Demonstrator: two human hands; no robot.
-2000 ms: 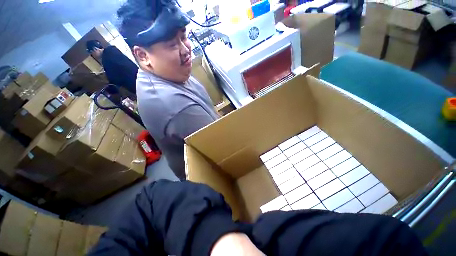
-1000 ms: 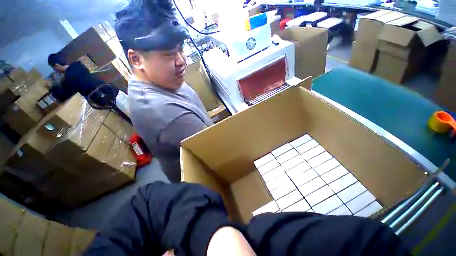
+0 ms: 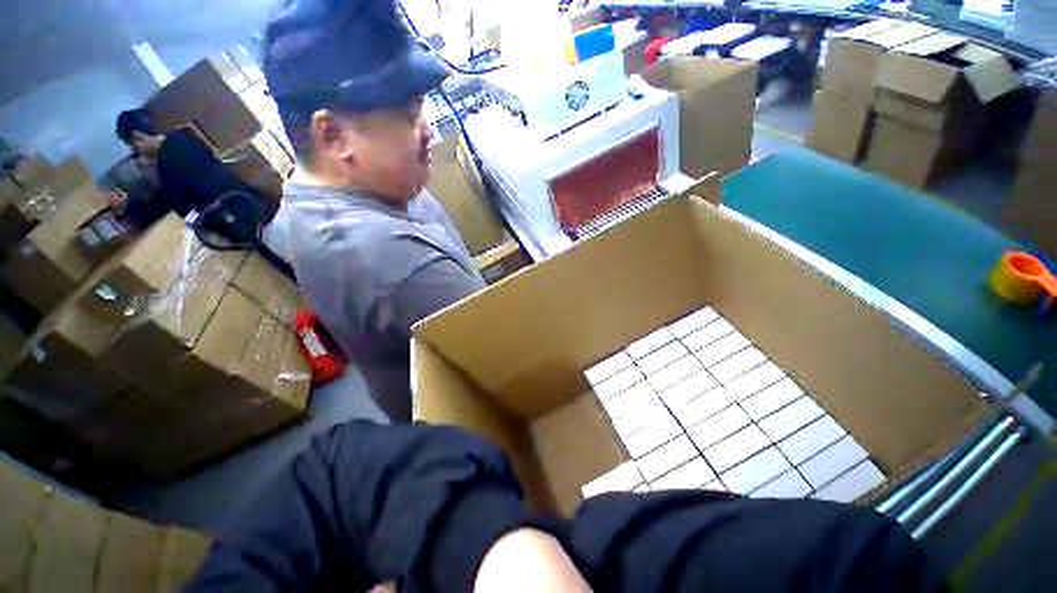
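Observation:
A large open brown carton (image 3: 556, 290) stands in front of me. Small white boxes (image 3: 719, 405) lie in tight rows on its floor, against the right side. Bare cardboard shows at the carton's left part. My two dark sleeves cross the near side of the carton and hide its front rim and some boxes. A patch of bare skin, a wrist or part of a hand, shows between the sleeves at the bottom edge, and a smaller patch lies left of it. I cannot tell which hand each belongs to. Fingers and anything held are not visible.
A person in a grey shirt (image 3: 371, 255) and cap stands beyond the carton's left side. A white machine (image 3: 580, 139) is behind it. An orange tape dispenser (image 3: 1022, 278) lies on the green surface (image 3: 858, 220). Metal rails (image 3: 956, 475) are at right, film-wrapped cartons (image 3: 209, 336) at left.
The view has turned slightly, so the carton sits a little further left and more of the tape dispenser shows. The person in grey has turned the head. The white boxes look unchanged.

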